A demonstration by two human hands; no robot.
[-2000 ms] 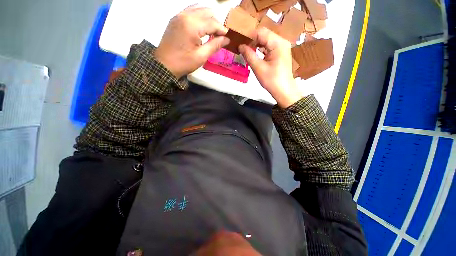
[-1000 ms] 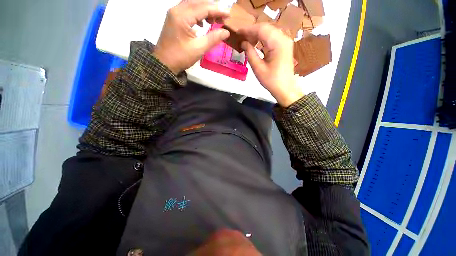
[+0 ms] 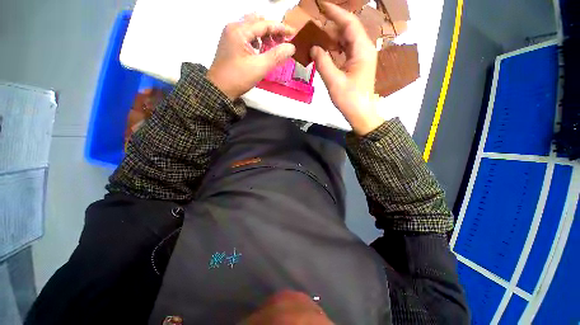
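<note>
A brown piece [image 3: 307, 42] is tilted above the pink dispenser [image 3: 289, 89] at the table's near edge. My left hand [image 3: 250, 58] pinches the brown piece at its left corner between thumb and fingertips. My right hand [image 3: 351, 71] is at its right side, with the thumb at the piece's edge and the index finger raised away. Whether other right fingers grip behind the piece is hidden. A greyish insert [image 3: 301, 73] shows in the dispenser. No small sticker can be made out.
Several brown blanks [image 3: 397, 68] lie overlapping on the right and far part of the white table [image 3: 172, 38]. A blue bin [image 3: 105, 120] with brown pieces stands lower, left of the table. A yellow floor line [image 3: 445, 86] and blue panels [image 3: 524, 105] are at the right.
The brown piece has turned and shows more of its dark face. My right index finger has lifted and spread from the thumb. My left hand has shifted slightly right and down.
</note>
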